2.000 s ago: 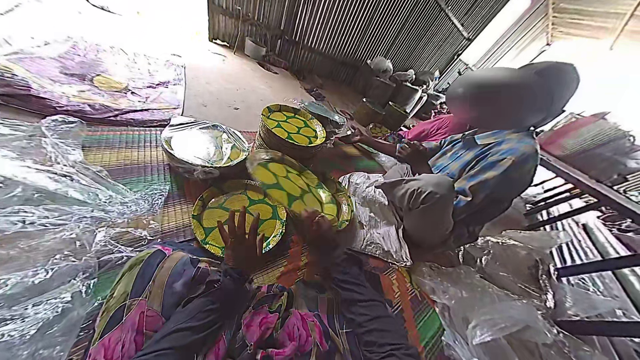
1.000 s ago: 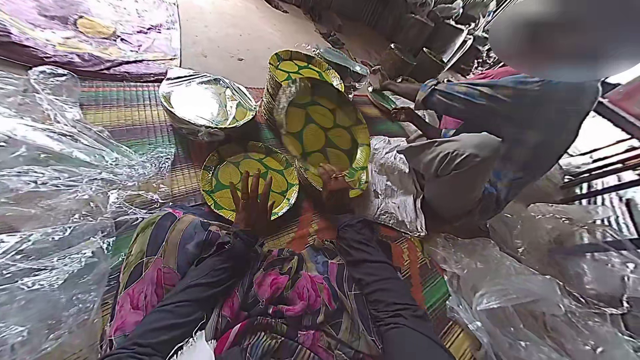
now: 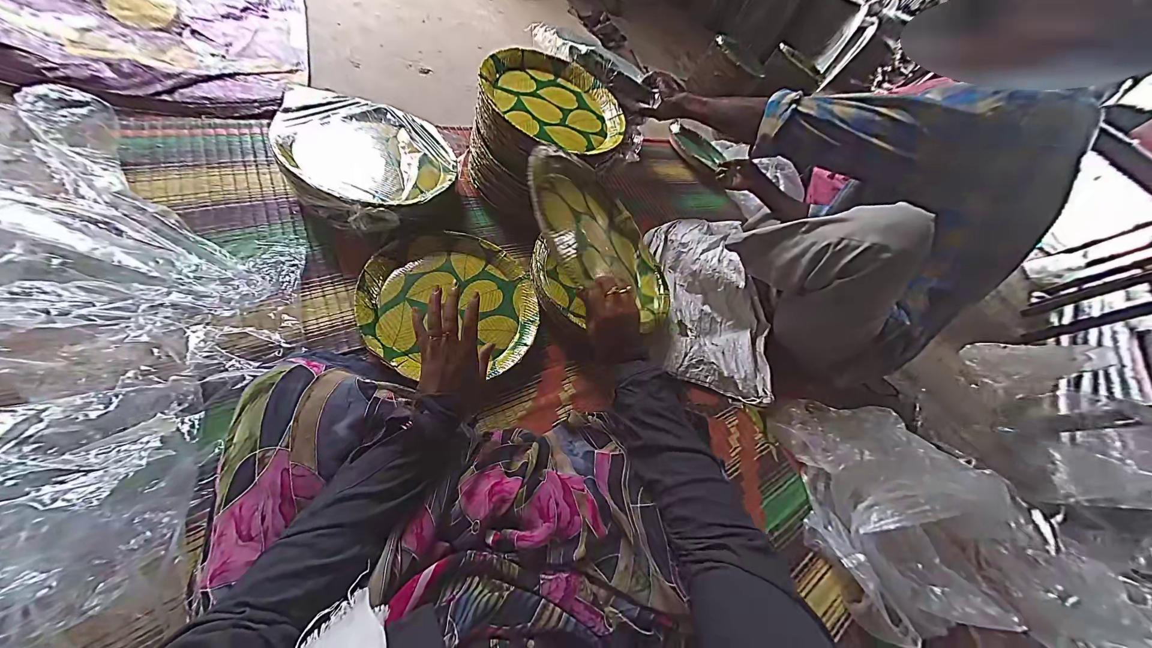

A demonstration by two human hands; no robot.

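My left hand [image 3: 450, 346] rests with spread fingers on a round green plate with a yellow leaf pattern [image 3: 490, 292], just in front of my lap. At its right, my right hand [image 3: 612, 310] holds a similar leaf-patterned plate [image 3: 576, 211] that is tilted up over another stack of such plates [image 3: 654, 288]. Behind them stands a tall stack of leaf-patterned plates [image 3: 549, 103]. A stack wrapped in clear plastic [image 3: 360, 157] is at the back left, its top shining. How my right fingers grip the plate's lower edge is partly hidden.
Everything stands on a striped woven mat [image 3: 207, 184]. Crumpled clear plastic sheeting [image 3: 108, 342] lies at the left, more plastic [image 3: 927, 504] at the lower right. A seated person [image 3: 936, 180] at the right holds a small green-edged item [image 3: 697, 148]. A white sack [image 3: 711, 306] lies beside that person.
The plate at my right hand now stands tilted more edge-on over the stack; one second ago its patterned face showed broadly. My left hand stays on its plate. The view has shifted since two seconds ago.
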